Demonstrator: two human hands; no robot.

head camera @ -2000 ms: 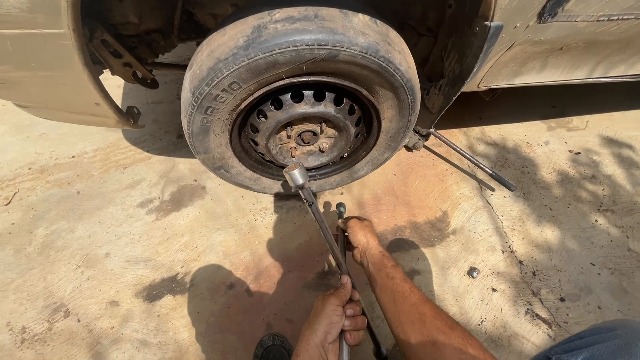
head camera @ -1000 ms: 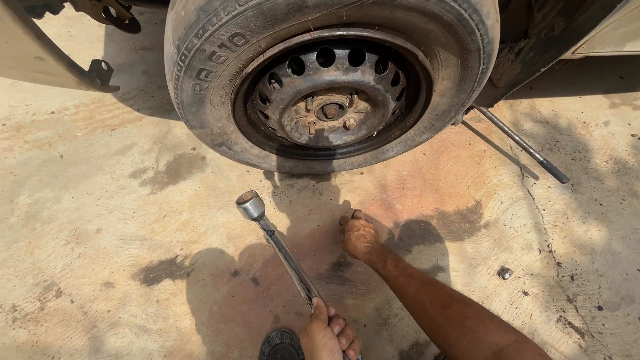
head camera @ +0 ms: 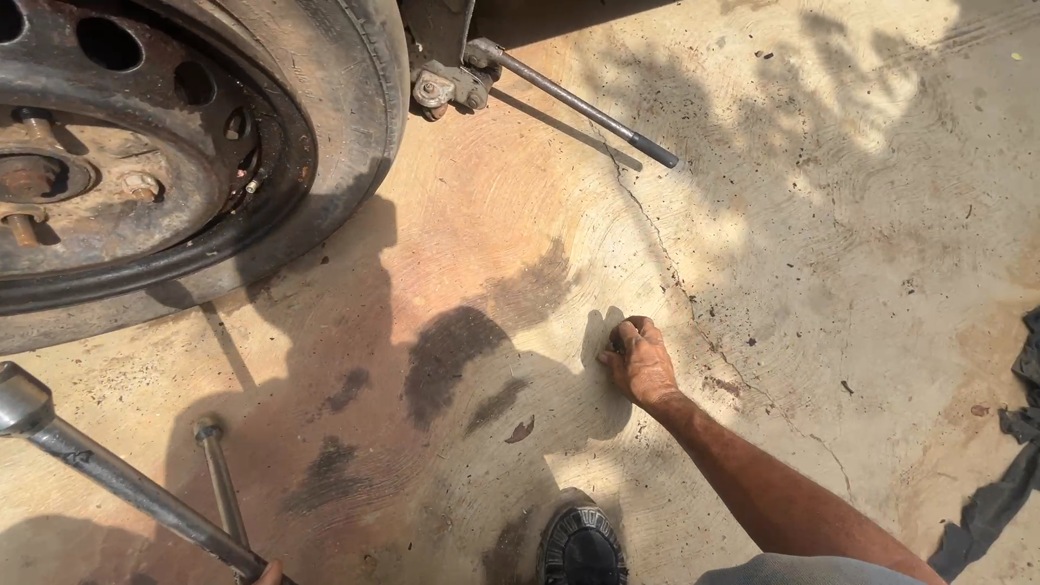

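My left hand [head camera: 272,574] shows only a little at the bottom edge, gripping the shaft of a steel socket wrench [head camera: 122,479] whose socket end lies at the far left. Beneath the shaft is a thinner metal bar [head camera: 219,479] with a socket-like end. My right hand [head camera: 642,361] is low over the concrete, fingers curled around a small dark object [head camera: 617,340] that is mostly hidden, perhaps a nut. At the upper left a tyre [head camera: 349,106] sits on a rusty steel wheel rim [head camera: 122,154] with bare studs [head camera: 23,230].
A jack [head camera: 451,88] is beside the tyre, with its long handle [head camera: 569,99] sticking out to the right over the cracked concrete. A shoe [head camera: 582,544] is at the bottom centre. Dark cloth [head camera: 987,496] lies along the right edge, and a dry leaf [head camera: 520,429] lies on the ground.
The view has swung right and closer. My right hand has moved right, away from the wheel, and now holds something small; the wrench socket, earlier at the wheel, is away from it.
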